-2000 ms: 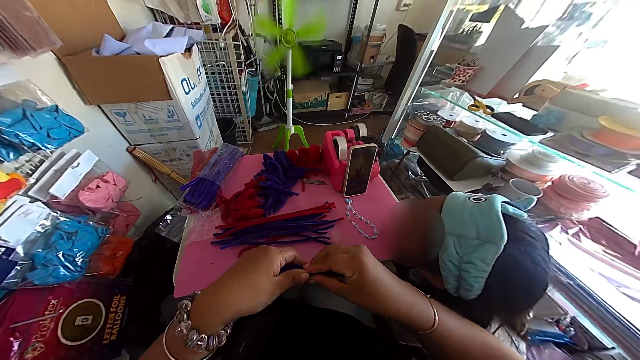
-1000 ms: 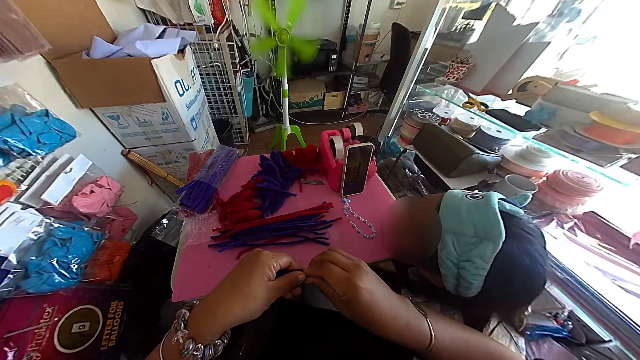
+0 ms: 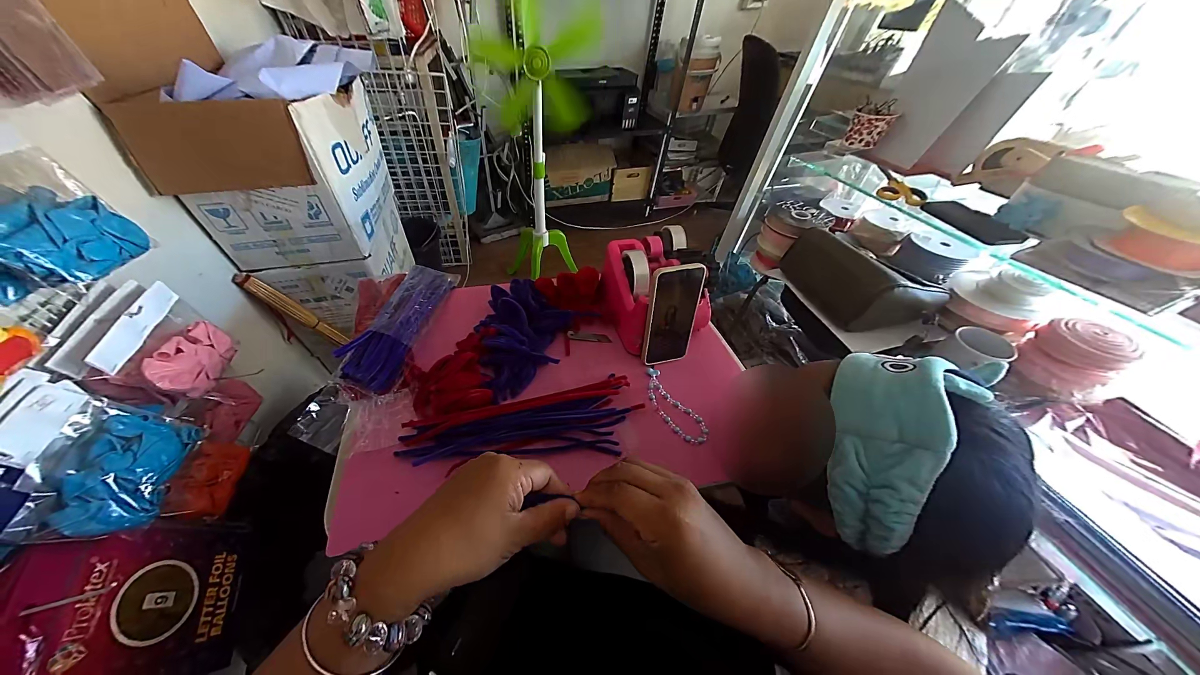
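Over the near edge of a pink tabletop (image 3: 375, 506), my left hand (image 3: 478, 525) holds a dark blue fuzzy stem (image 3: 544, 500), likely a pipe cleaner, mostly hidden by the fingers. My right hand (image 3: 656, 520) meets it fingertip to fingertip, pinched at the stem's end. Just beyond the hands lies a loose row of blue and red pipe cleaners (image 3: 516, 422). Behind them are piles of bent red pieces (image 3: 450, 380) and blue pieces (image 3: 516, 337). A plastic bag of blue pipe cleaners (image 3: 394, 328) rests at the table's left.
A phone (image 3: 673, 314) leans on a pink tape dispenser (image 3: 623, 281), its beaded strap (image 3: 677, 408) on the table. Close on the right is a person's head with a teal eye mask (image 3: 891, 450). Cardboard boxes (image 3: 281, 220), a green fan (image 3: 537, 66) and glass shelving (image 3: 994, 244) stand around.
Both hands stay together near the table's front edge, with small shifts of the fingers. The piles on the table look the same.
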